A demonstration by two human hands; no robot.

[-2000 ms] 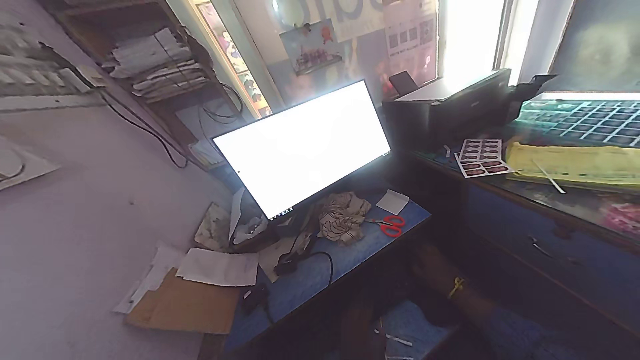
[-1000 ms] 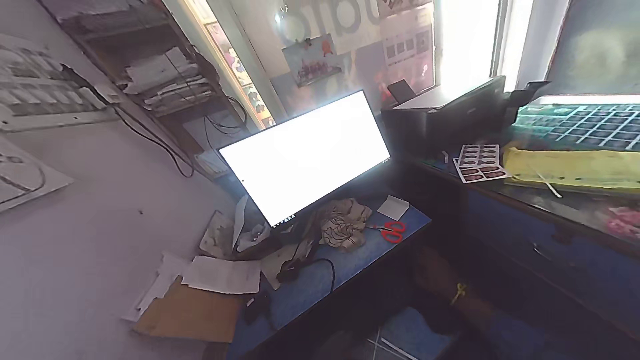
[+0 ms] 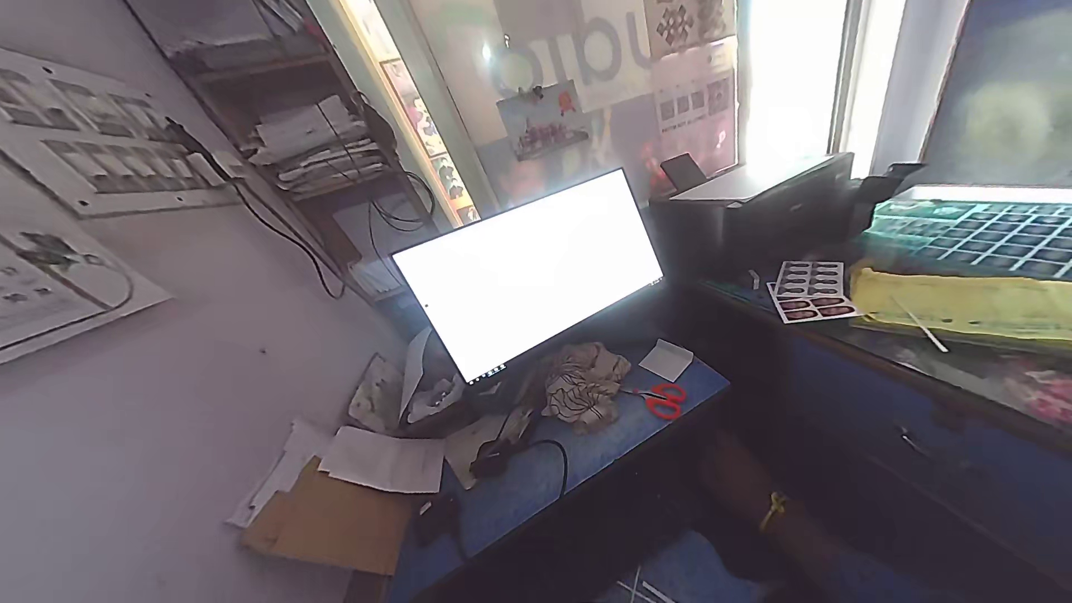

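Observation:
My right hand (image 3: 722, 456) is a dark shape below the desk's front edge, its forearm reaching in from the lower right with a yellow band (image 3: 774, 509) at the wrist. Shadow hides its fingers and anything in them. My left hand does not show. Above my right hand, red-handled scissors (image 3: 666, 402) lie on the blue desk (image 3: 536, 511) beside a crumpled cloth (image 3: 584, 383) and a small white paper (image 3: 667, 360). Behind them stands a bright monitor (image 3: 532, 272).
A black printer (image 3: 770, 222) stands at the back right, near sheets of small photos (image 3: 811, 289) and a yellow folded item (image 3: 963, 303). Papers (image 3: 383, 461) and brown cardboard (image 3: 327, 521) jut from the desk's left end. A black cable (image 3: 563, 465) curls on top.

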